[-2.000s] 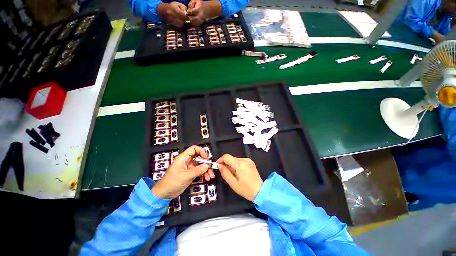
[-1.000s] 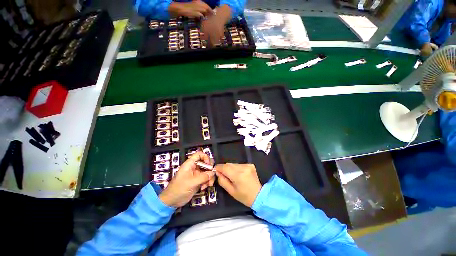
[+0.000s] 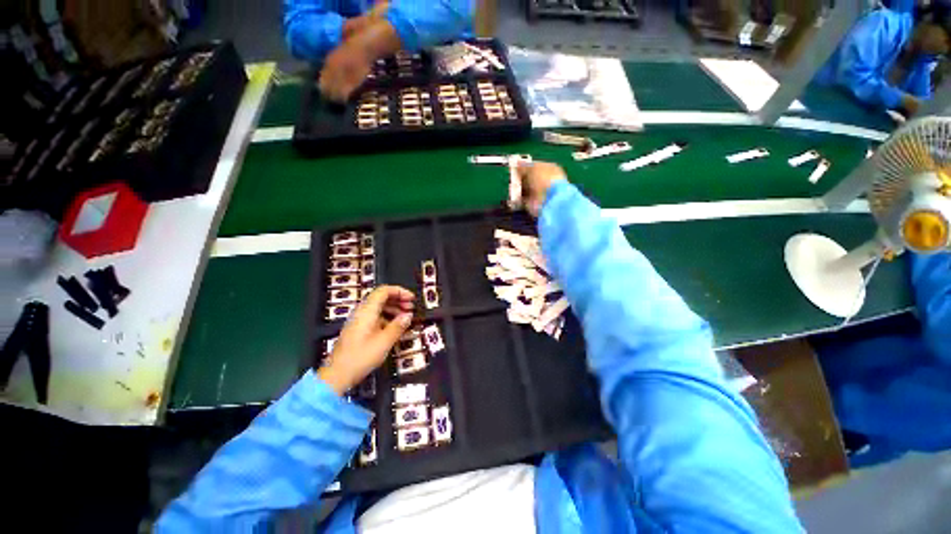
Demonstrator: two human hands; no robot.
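Note:
My right hand [image 3: 540, 185] reaches over the green belt past the tray's far edge, its fingers on a white strip with a module end [image 3: 515, 179]. My left hand [image 3: 367, 332] is over the left half of the black compartment tray [image 3: 480, 360], fingers curled with a gap; no part shows in it. Small modules [image 3: 413, 426] stand in columns in the tray's left pockets. A loose pile of white strips [image 3: 525, 280] lies in the tray, beside my right forearm. My right sleeve hides the tray's right side.
Strips [image 3: 653, 158] lie scattered on the green belt [image 3: 417, 172]. Across it are a second black tray [image 3: 412, 136], a coworker's hands [image 3: 360, 57] and a clear bag [image 3: 579, 92]. A red box [image 3: 103, 220] and black tool [image 3: 26, 349] are left; a fan [image 3: 834, 273] is right.
My right hand has left my left hand and moved forward to the belt. The strip held between my hands no longer shows there. The coworker's hands have moved left, and strips now show in their tray.

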